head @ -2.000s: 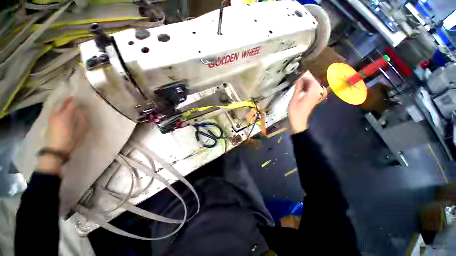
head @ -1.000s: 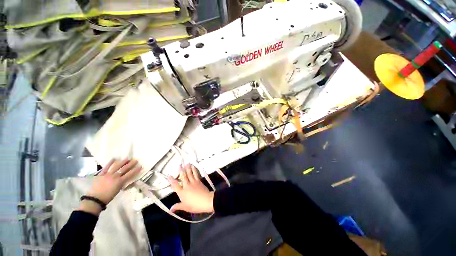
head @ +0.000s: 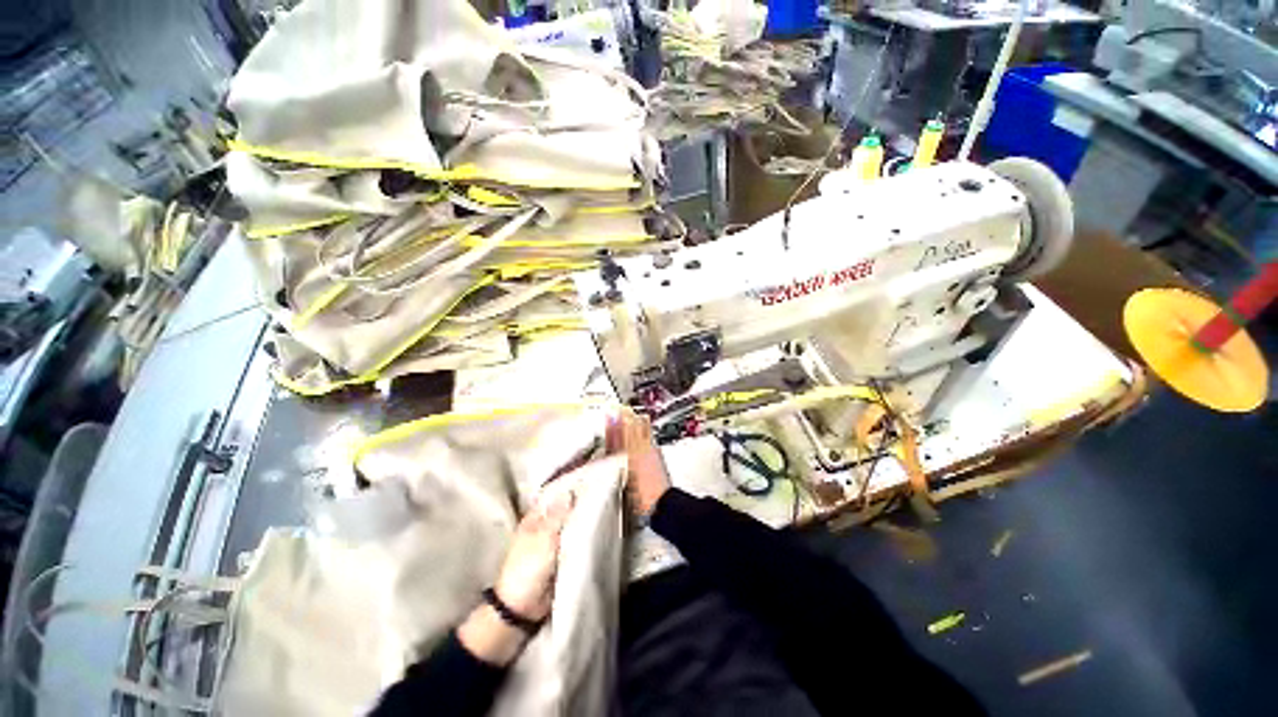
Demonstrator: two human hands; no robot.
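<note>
A beige canvas bag body (head: 463, 483) with a yellow bound edge lies left of the needle area, its cloth gathered toward me. My left hand (head: 536, 558) grips a fold of it near the table's front edge. My right hand (head: 638, 460) is at the cloth beside the presser foot; its fingertips are partly hidden, so its hold is unclear. The white sewing machine (head: 841, 294) stands ahead. Yellow binding tape (head: 785, 399) runs across the bed toward the needle area. Dark-handled scissors (head: 757, 462) lie on the bed right of my right hand.
A tall heap of finished bags (head: 421, 210) stands behind left. Unbound canvas (head: 301, 616) lies at the lower left beside the metal-topped surface (head: 287, 462). Orange tape (head: 914, 455) hangs at the bed's right. A tape reel (head: 1177, 350) stands far right. Yellow thread cones (head: 928, 144) are behind the head.
The view has risen, showing more of the heap. The bag cloth is now bunched with its yellow edge up. Both hands, earlier flat and spread on the work, have moved nearer the needle area.
</note>
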